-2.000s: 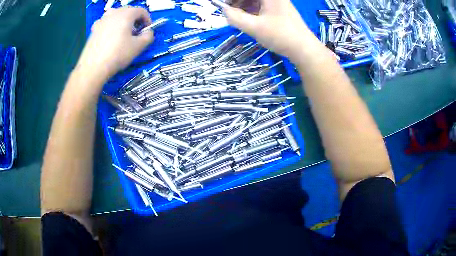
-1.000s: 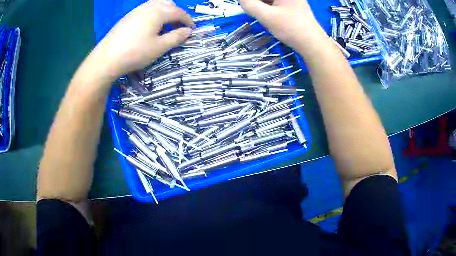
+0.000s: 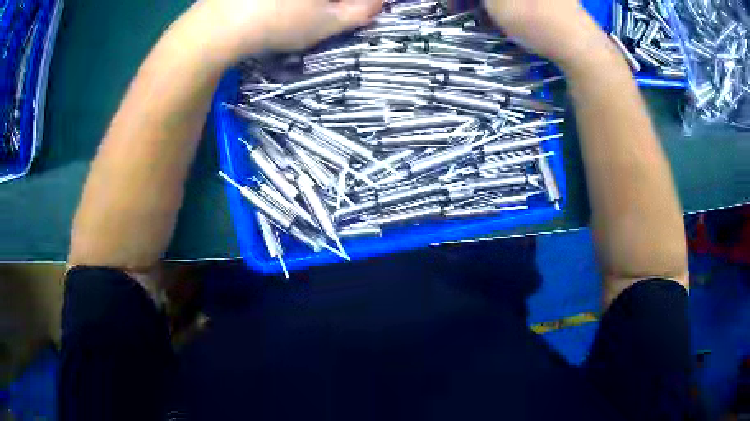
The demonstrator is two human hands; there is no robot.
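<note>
The blue near tray [image 3: 247,238] in front of me is piled with assembled units [image 3: 411,123], silver tubes with thin pale rods. My left hand [image 3: 321,16] is at the top edge of the picture, over the tray's far left part. Its fingertips are partly cut off, and what it holds cannot be told. My right hand [image 3: 534,20] is at the top edge over the tray's far right part. Its fingers are cut off by the edge, so its grip is hidden.
A blue tray [image 3: 666,80] with bare metal sleeves [image 3: 645,37] is at the upper right. A clear bag of silver tubes [image 3: 717,62] lies beside it. A blue side tray [image 3: 33,99] is at the far left. The green bench's front edge curves below the trays.
The view has tipped down, so the near tray sits higher and further right. The far tray's white pieces have left the picture. My left hand has moved right, closer to my right hand.
</note>
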